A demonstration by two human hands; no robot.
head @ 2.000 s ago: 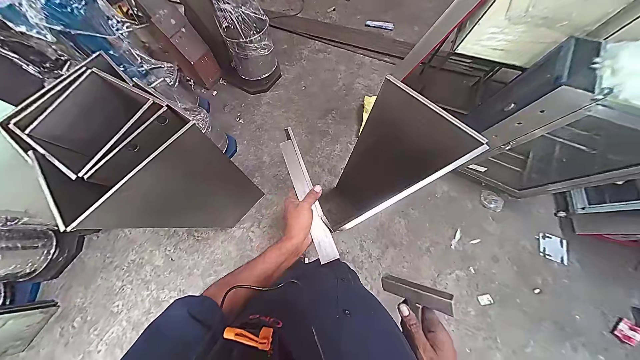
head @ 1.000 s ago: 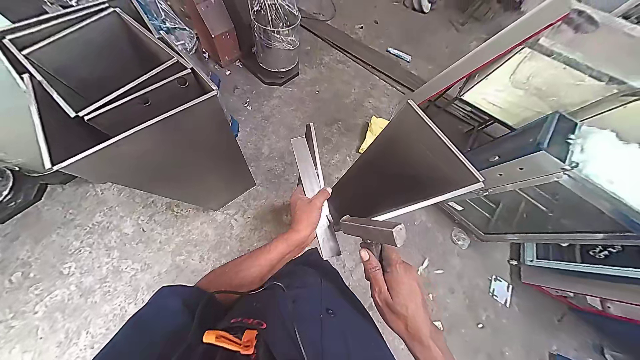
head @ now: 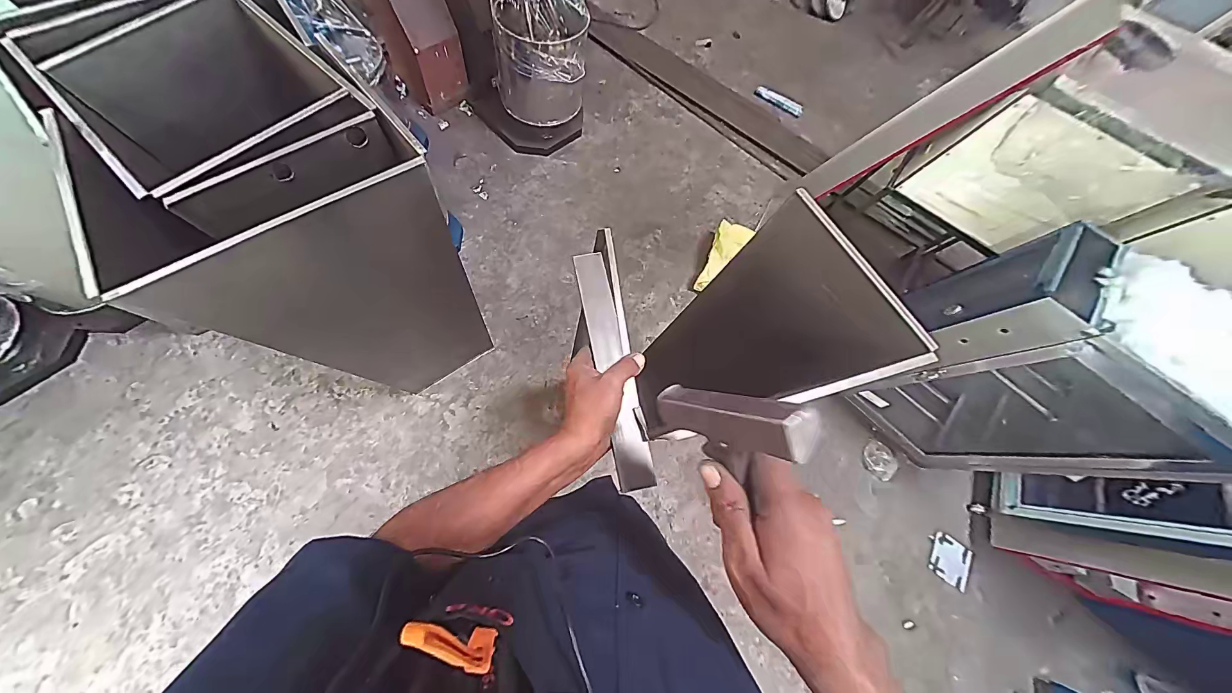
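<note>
My left hand [head: 597, 395] is closed around a long, narrow metal piece [head: 608, 327] with bent flanges, thumb on its right edge. Just right of it, a tapered dark sheet-metal panel [head: 780, 308] with pale edges stands angled; whether the two are joined is unclear. My right hand [head: 765, 520] grips the handle of a hammer, whose heavy steel head [head: 736, 419] is in front of the panel's lower edge, slightly blurred. Whether the head touches the metal cannot be told.
Large open sheet-metal hoppers [head: 308, 279] stand at left. A plastic-wrapped cylinder [head: 541, 67] is at the top. Metal frames and panels [head: 1049, 404] are stacked at right. A yellow scrap [head: 724, 252] and a white plate [head: 950, 561] lie on the concrete floor.
My right hand has brought the hammer up from low on the right to beside the metal pieces. My left hand keeps its hold on the narrow piece.
</note>
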